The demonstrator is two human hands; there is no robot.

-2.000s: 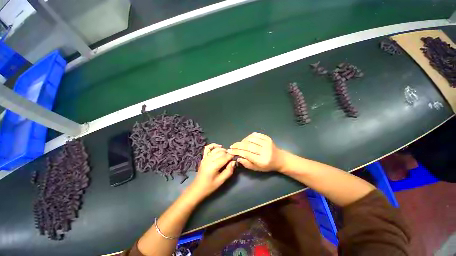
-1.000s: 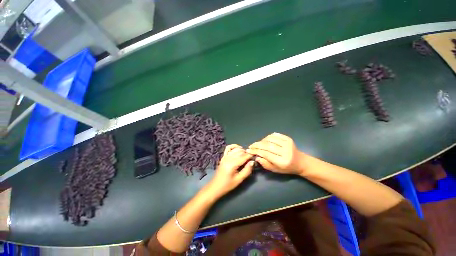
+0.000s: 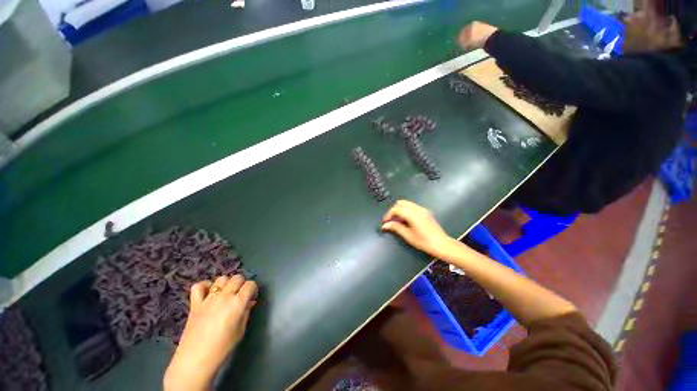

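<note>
My left hand (image 3: 214,317) is at the right edge of the loose pile of small dark brown-purple parts (image 3: 149,286), palm down with fingers curled. A dark bit shows by its fingertips, but I cannot tell if it is gripped. My right hand (image 3: 414,227) is over the green bench, its fingertips bunched just below the near end of a ridged row of parts (image 3: 371,174). Whether it holds a part is hidden. A second row (image 3: 420,153) lies to the right, with loose parts at its far end.
A black phone (image 3: 88,328) lies left of the pile, and a second pile (image 3: 19,351) beyond it. A white rail (image 3: 252,150) borders the belt. A neighbour's dark sleeve (image 3: 565,72) reaches over a tan board (image 3: 552,126). A blue tote (image 3: 478,347) is below the bench edge.
My hands have parted: the left is at the pile, the right out by the row. The view has swung right, bringing the neighbour and tote into view.
</note>
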